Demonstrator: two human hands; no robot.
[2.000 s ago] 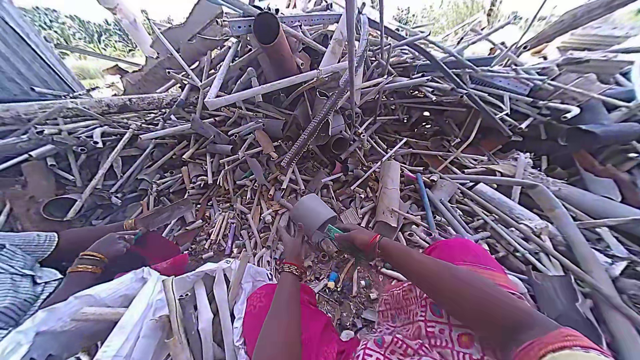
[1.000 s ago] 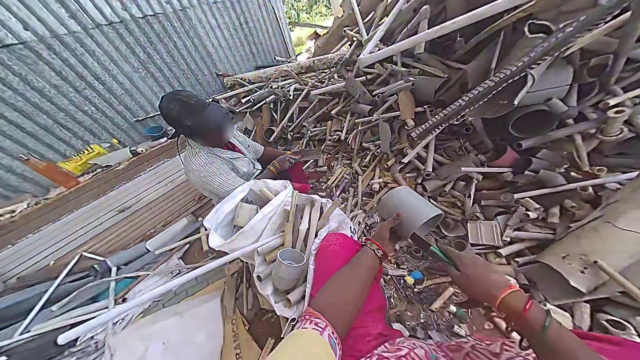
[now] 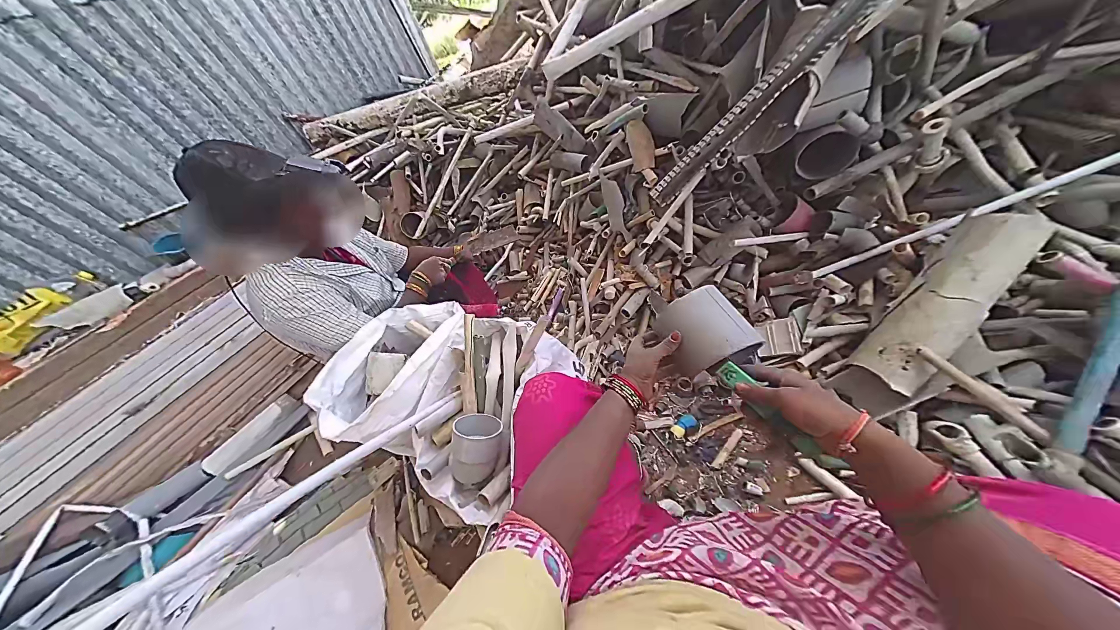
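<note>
My left hand (image 3: 649,360) holds a short, wide grey plastic pipe piece (image 3: 707,330) by its left side, above the littered ground. In my right hand (image 3: 798,401) is a tool with a green handle (image 3: 754,394), its end close to the lower right rim of the pipe piece. The tool's blade or tip cannot be made out. Below the pipe piece, a small blue and yellow plastic piece (image 3: 684,426) lies among scraps. To the left of my hands stands a white sack (image 3: 376,420) with pipe offcuts and a grey pipe socket (image 3: 476,448).
A seated person (image 3: 324,289) works at the left, beside the sack. A big heap of pipe scraps (image 3: 560,219) spreads ahead. A split, flattened grey pipe (image 3: 954,302) lies at the right. Long planks (image 3: 149,385) and a corrugated metal wall (image 3: 131,105) are at the left.
The view has swung left, bringing the other person fully into sight. The grey pipe piece stays in my left hand throughout, and the green-handled tool stays in my right.
</note>
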